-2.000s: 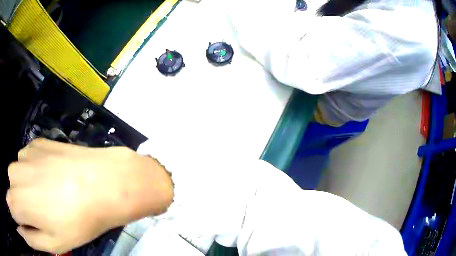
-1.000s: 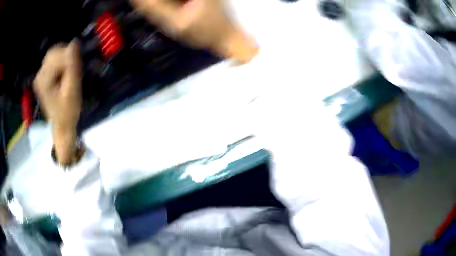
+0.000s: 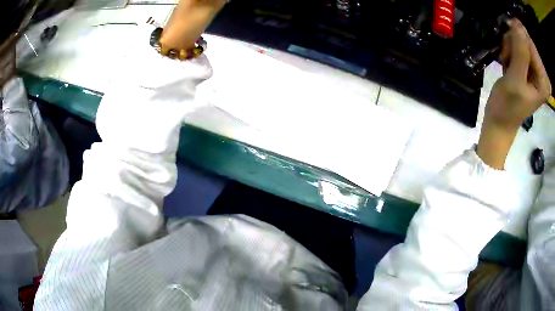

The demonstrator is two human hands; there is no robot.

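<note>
The black fixture base plate (image 3: 389,76) lies along the far side of the white bench, with a pale label on its front edge. A bright red clamp handle (image 3: 443,18) stands above it. My right hand (image 3: 517,88) is raised at the plate's right end, its fingertips by the metal clamp linkage (image 3: 481,54); whether it grips anything is unclear. My left hand (image 3: 198,13) is at the plate's left end, mostly cut off by the top edge, with its fingers out of view. A bracelet is on that wrist. A white paper sheet (image 3: 316,130) lies between my forearms.
A small black round unit (image 3: 537,161) lies right of my right sleeve, with another partly hidden behind my wrist. A further black unit (image 3: 48,33) lies at the far left. People's sleeves show at both sides. The green bench edge (image 3: 274,164) runs across, wrapped in clear film.
The view has swung round from the bench end to the fixtures and paper. My hands, closer together a second ago, are now wide apart at the two ends of the base plate.
</note>
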